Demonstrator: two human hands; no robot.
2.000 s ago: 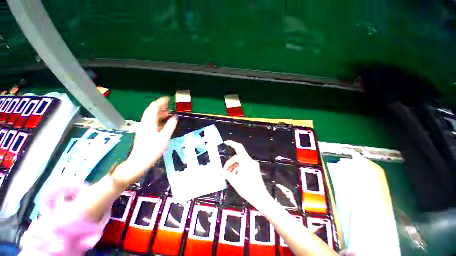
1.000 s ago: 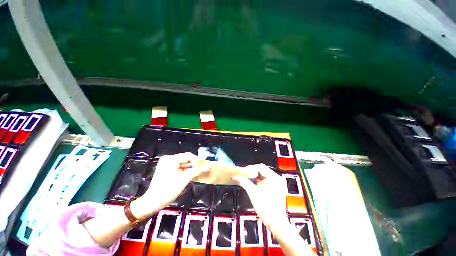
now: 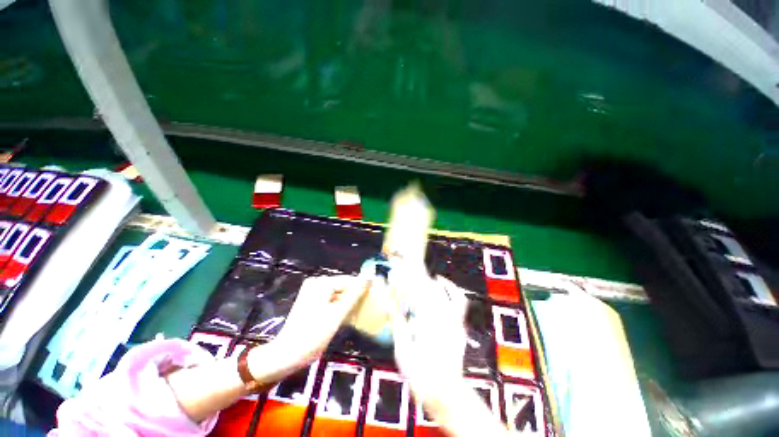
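A small adhesive sheet, tan with pale blue at its edge, is held above the black blister tray. My left hand grips its left side with fingers pinched. My right hand is blurred over its right side. A blurred tan strip sticks up from the right hand; whether it is a finger or backing paper I cannot tell. Red housings with white-outlined dark windows fill the tray's near row and right column. The forearms hide part of the near row.
Two red and cream housings lie on the green belt beyond the tray. Spent liner sheets and a neighbouring tray are at left, with a grey-white post. A sheet stack and dark trays are at right.
The sheet was first held open and flat, then folded with its tan side showing. Now the right hand has moved in beside the left, and a tan strip points upward.
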